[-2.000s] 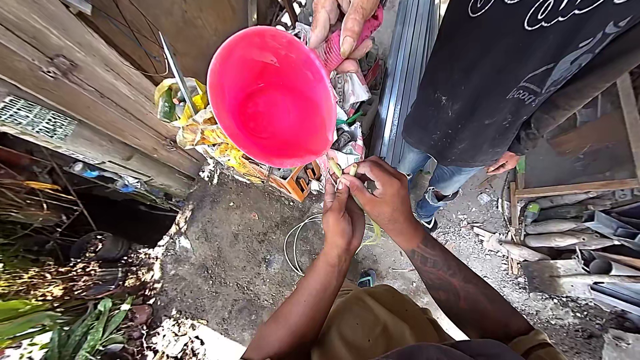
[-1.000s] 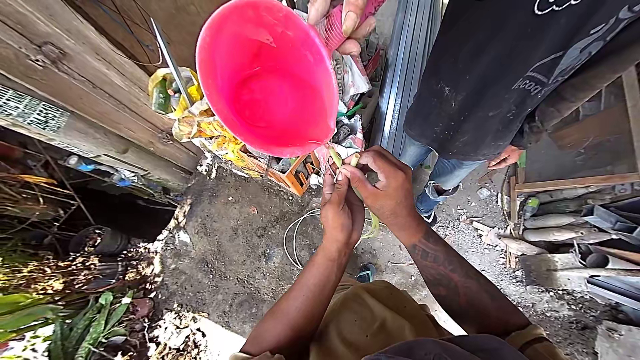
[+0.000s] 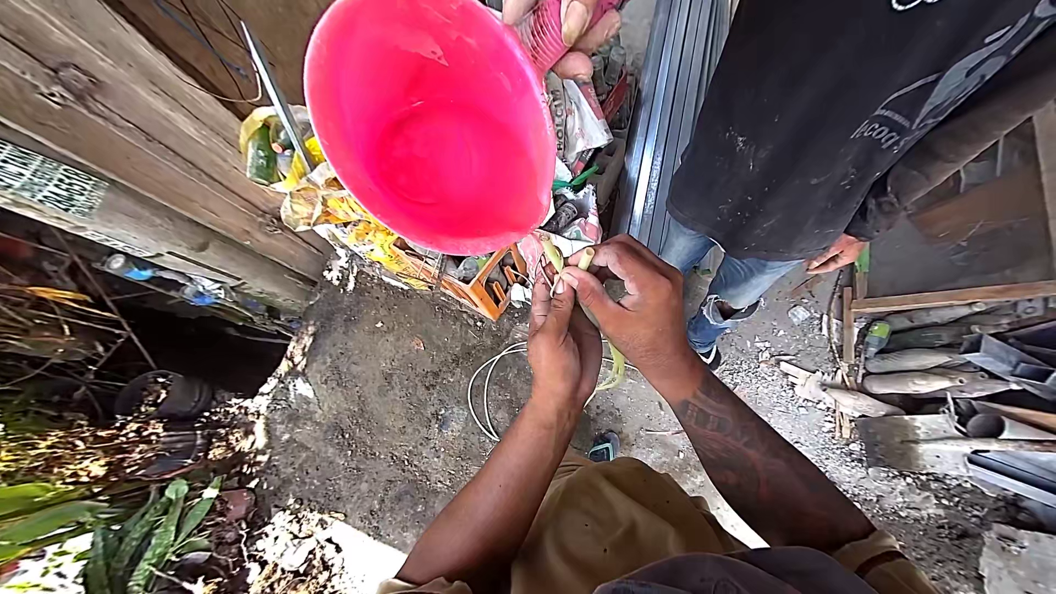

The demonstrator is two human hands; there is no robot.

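Observation:
My left hand (image 3: 563,338) and my right hand (image 3: 631,301) meet just below the rim of a pink plastic basin (image 3: 429,132). Between their fingertips they pinch a pale yellow-green strip (image 3: 552,254), whose material I cannot tell. A short pale stub (image 3: 586,257) pokes up between my right thumb and forefinger. Below my hands hangs a yellow-green strand (image 3: 614,369) beside a loop of thin whitish wire or cord (image 3: 485,386). Another person's hand (image 3: 577,29) is at the basin's upper right edge, with pink mesh (image 3: 546,37) by its fingers.
An orange crate (image 3: 487,293) and yellow plastic bags (image 3: 363,239) sit under the basin. Long metal channels (image 3: 668,115) lie behind. A person in a black shirt (image 3: 792,124) stands at right, near stacked wood and metal pieces (image 3: 924,371). Weathered planks (image 3: 148,124) run along the left.
My hands stay together at the strip, with only small shifts of the fingers. The basin and the other person's hand sit slightly higher in the view than two seconds ago.

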